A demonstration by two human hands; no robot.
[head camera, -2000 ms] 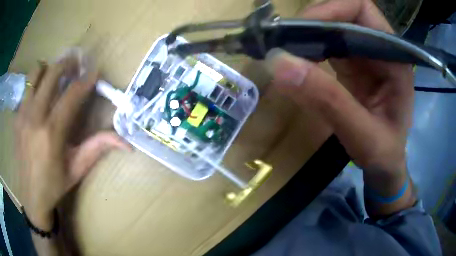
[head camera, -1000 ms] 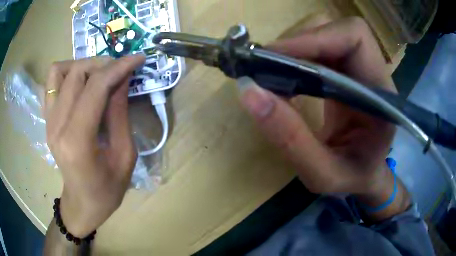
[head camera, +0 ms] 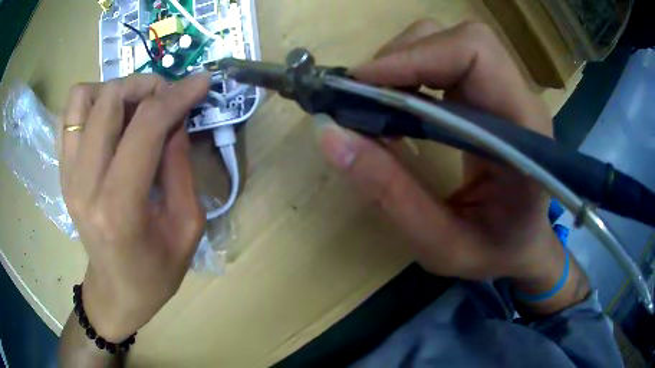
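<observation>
The white socket housing (head camera: 253, 72) lies open at the upper left, cut off by the top edge. Inside are a green circuit board (head camera: 188, 56), a yellow transformer (head camera: 169, 27) and thin wires. My right hand (head camera: 452, 158) holds the soldering iron (head camera: 373, 108) like a pen, its tip at the housing's lower part by my left fingertips. My left hand (head camera: 133, 180) lies over the housing's lower left, thumb and index finger close together at the tip; whether they pinch a wire is hidden. The white power cord (head camera: 233, 172) leaves the housing's lower edge.
Clear crumpled plastic lies at the left (head camera: 36, 158), and more plastic (head camera: 210, 255) surrounds the cord's lower part beside my left hand. The work lies on a tan cardboard sheet (head camera: 309, 287). A cardboard tray (head camera: 528, 43) stands at the upper right.
The housing has turned and moved to the upper left since the first frame, and my left hand has come onto it. Since the second frame, the iron has shifted slightly left and its angle has changed.
</observation>
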